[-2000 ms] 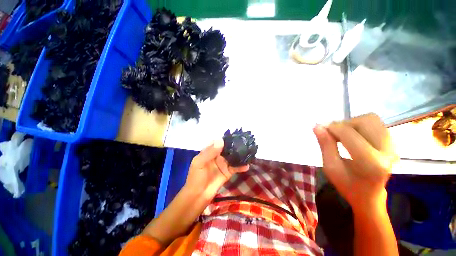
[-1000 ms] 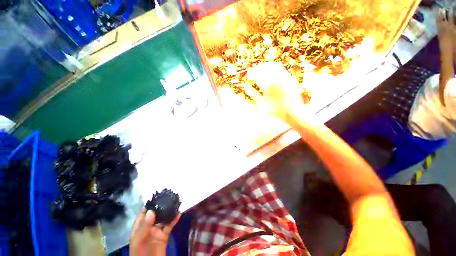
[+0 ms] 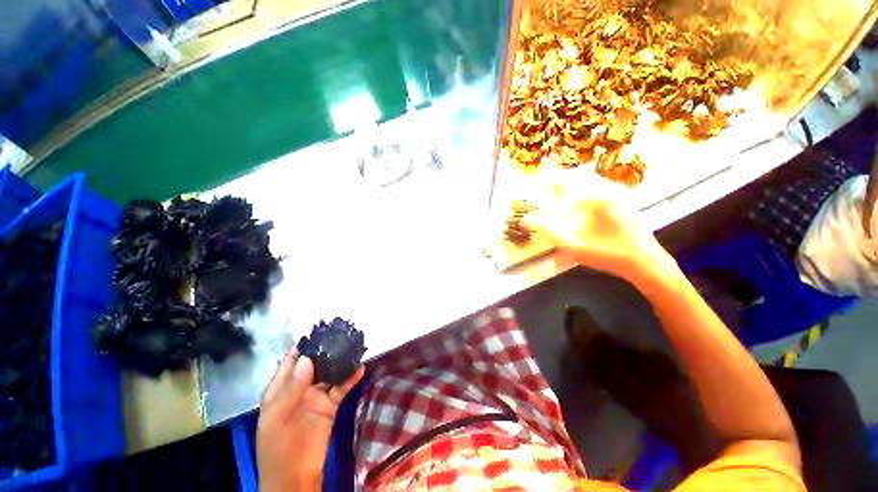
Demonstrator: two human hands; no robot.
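Note:
My left hand (image 3: 299, 407) holds a round black flower head (image 3: 333, 350) with jagged petals at the table's front edge. My right hand (image 3: 589, 223) is at the front of the gold pile, overexposed; a small gold piece (image 3: 520, 223) shows at its fingertips, and the hand appears closed on it. The heap of gold pieces (image 3: 616, 82) lies in a brown-edged tray at the upper right. A pile of black flower heads (image 3: 197, 274) sits on the table's left end.
The white table (image 3: 385, 255) is in front of me, with a tape roll (image 3: 386, 165) near its far edge. A green surface (image 3: 279, 115) lies beyond. A blue crate (image 3: 85, 317) with black pieces stands at left. Another person's sleeve (image 3: 836, 235) shows at far right.
The view has turned toward the gold pieces at right since two seconds ago. My right hand has moved from within the gold heap to its near-left edge, now with a gold piece. My left hand still holds the black flower head.

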